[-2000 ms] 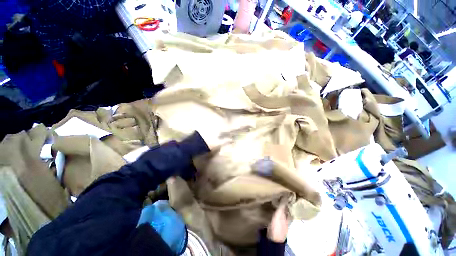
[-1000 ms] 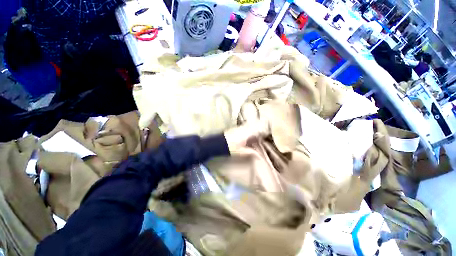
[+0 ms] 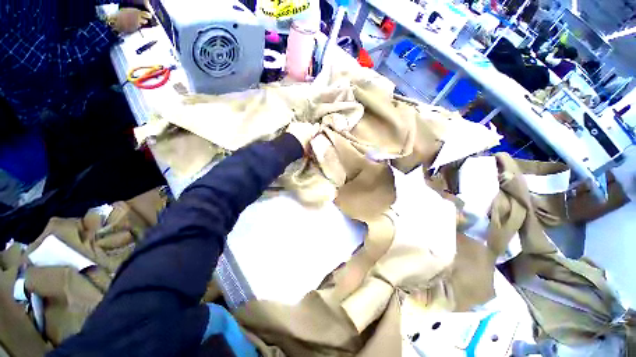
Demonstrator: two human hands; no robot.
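Note:
My left hand (image 3: 305, 132) is at the end of my outstretched dark sleeve, closed on the bunched tan cloth (image 3: 376, 118) at the far part of the table. The hand is small and overexposed. Tan garment panels with white pieces (image 3: 423, 209) among them spread from there down to the sewing machine head (image 3: 453, 333), which shows white with a blue stripe at the bottom edge. My right hand is not in view.
Red and yellow-orange scissors (image 3: 148, 77) lie at the far left of the white table (image 3: 286, 244). A grey vented box (image 3: 217, 52) and a pink bottle (image 3: 300, 50) stand behind the cloth. Rumpled tan pieces (image 3: 59, 286) lie at left. Another person's hand (image 3: 130, 19) is at top left.
My left arm has reached farther forward, and cloth has moved away with it, uncovering white tabletop. My right hand has left the view. The view has shifted. Another person's hand has appeared.

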